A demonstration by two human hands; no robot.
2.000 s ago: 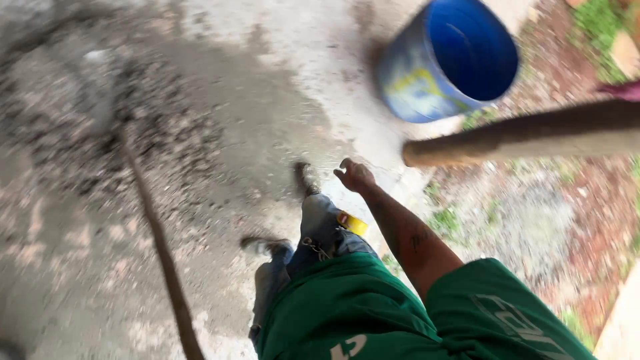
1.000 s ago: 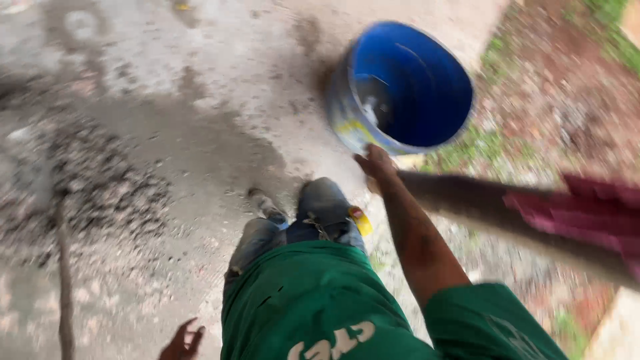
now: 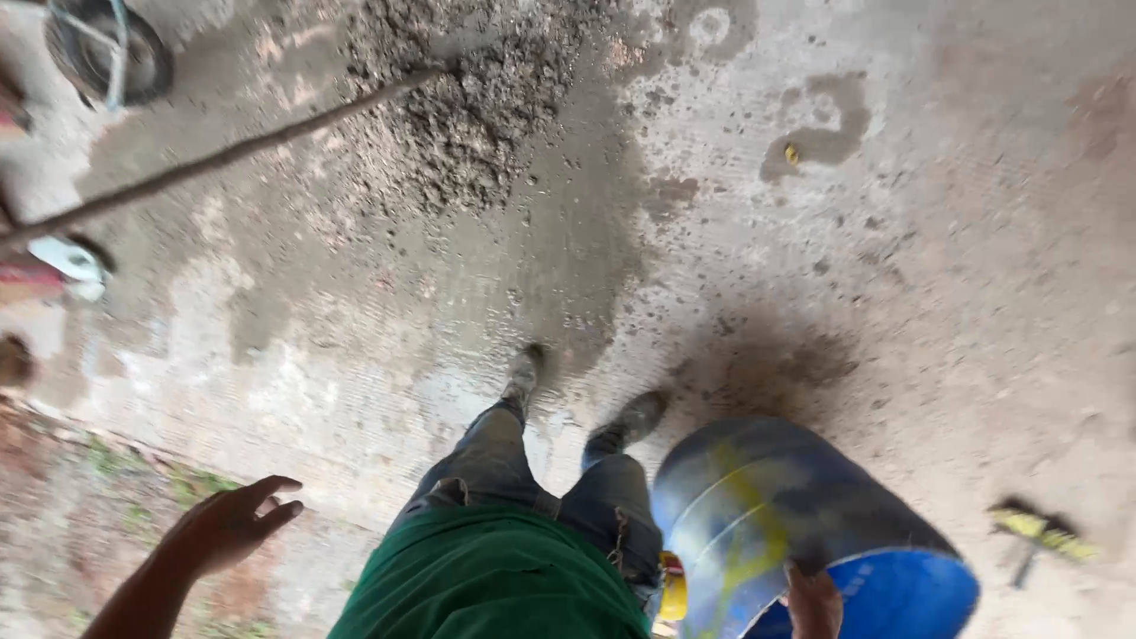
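My right hand (image 3: pixel 812 599) grips the rim of a large blue plastic drum (image 3: pixel 745 506) at the lower right, and the drum is tilted with its open end toward the bottom right. Yellow paint and grey smears mark its outer wall. My left hand (image 3: pixel 226 528) holds nothing; its fingers are apart over the edge of the concrete floor. A heap of wet concrete mix (image 3: pixel 470 124) lies ahead of my feet, with a long wooden handle (image 3: pixel 222 160) reaching into it from the left. The handle's tool end is hidden in the heap.
A wheel (image 3: pixel 111 53) with a metal frame is at the upper left. A brush with yellow bristles (image 3: pixel 1043 528) lies at the right. Soil and grass border the concrete floor (image 3: pixel 958 293) at the lower left. A small yellow object (image 3: pixel 792 153) lies on a wet patch.
The view has turned strongly. The drum stood with its opening up a second ago and is now tilted at my right side, my right hand on its rim. My left hand has come further into view.
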